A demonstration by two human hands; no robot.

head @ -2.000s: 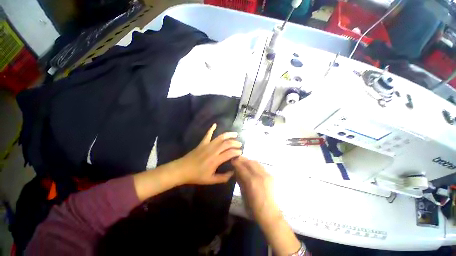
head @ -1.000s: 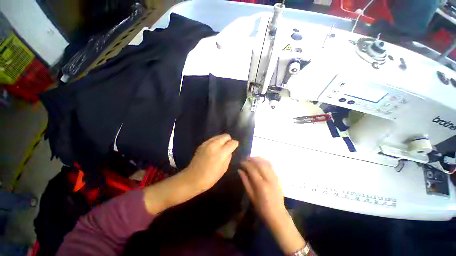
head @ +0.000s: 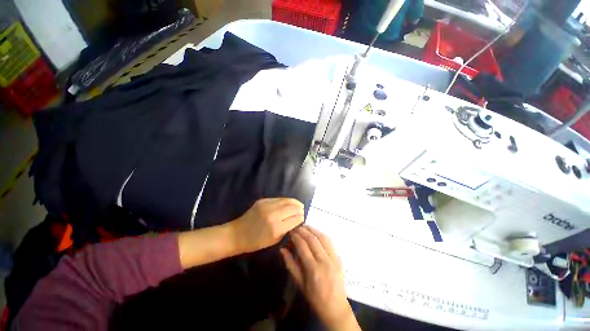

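Black fabric panels lie over the left of the white machine table and hang over its front edge. The right edge of the nearest panel runs up to the presser foot and needle. My left hand has its fingers bent and pinches the panel near this edge, in front of the needle. My right hand is just right of and below it, fingertips closed on the same edge. The fabric under my fingers is partly hidden.
The white sewing machine stands at right. Red-handled snips and dark narrow strips lie right of the needle. Red crates stand behind. Black fabric with some red is below left. A person in dark clothing is at back right.
Both hands have moved down along the panel edge, away from the needle, compared with two seconds ago. The left hand's spread fingers have drawn together. The camera view has also shifted.
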